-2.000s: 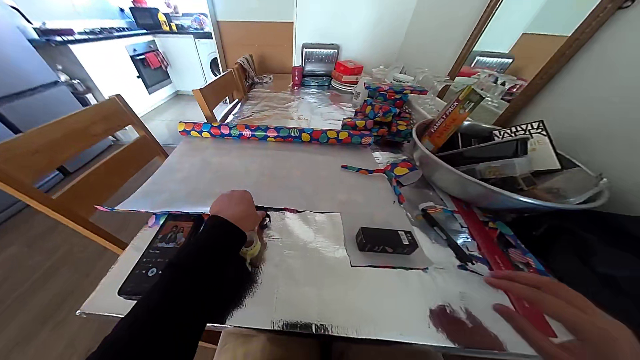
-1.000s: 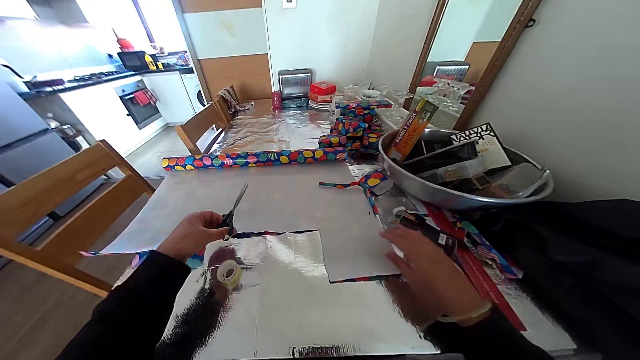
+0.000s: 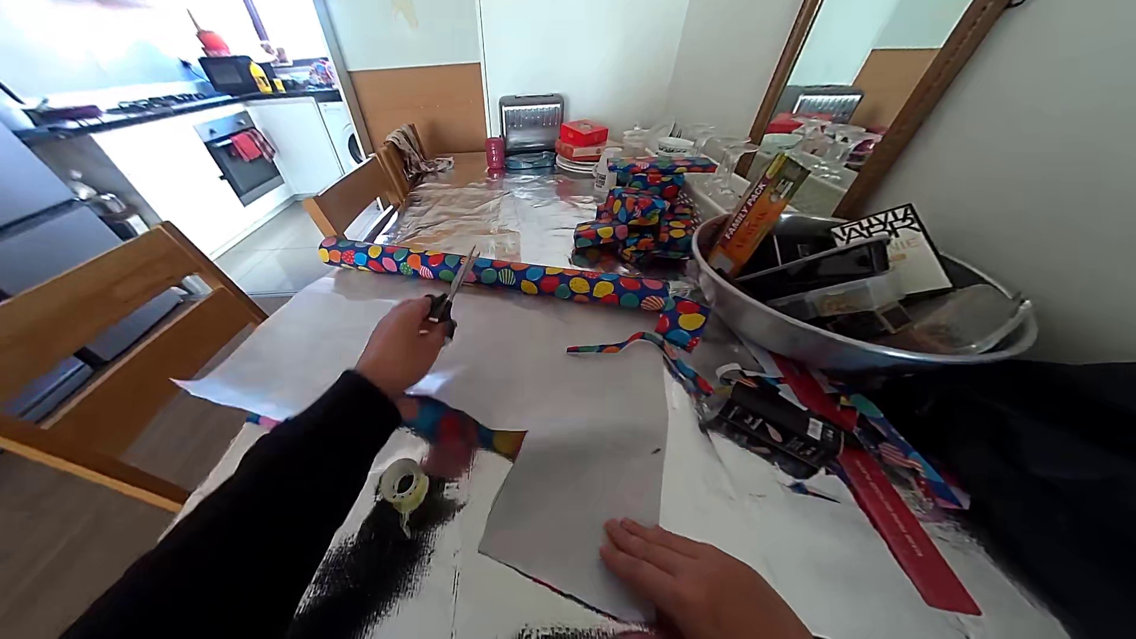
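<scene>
My left hand (image 3: 406, 346) grips a pair of scissors (image 3: 456, 288), blades pointing up and away, above the white underside of the wrapping paper (image 3: 550, 373). The rest of that paper is a balloon-patterned roll (image 3: 506, 275) lying across the table. My right hand (image 3: 679, 568) presses palm down on the near right corner of the paper, holding nothing. Between my arms, a roll of clear tape (image 3: 404, 485) lies on the foil-covered table. Right of the paper is a small black box (image 3: 781, 422) among scraps.
A metal basin (image 3: 852, 351) full of packets and boxes stands at the right. Wrapped parcels (image 3: 635, 217) sit beyond the roll, with a toaster (image 3: 531, 124) farther back. A long red strip (image 3: 905, 532) lies near right; a wooden chair (image 3: 106, 284) stands left.
My left hand has moved forward with the scissors. My right hand has come onto the near part of the paper. The black box, earlier on the paper, now lies among the scraps.
</scene>
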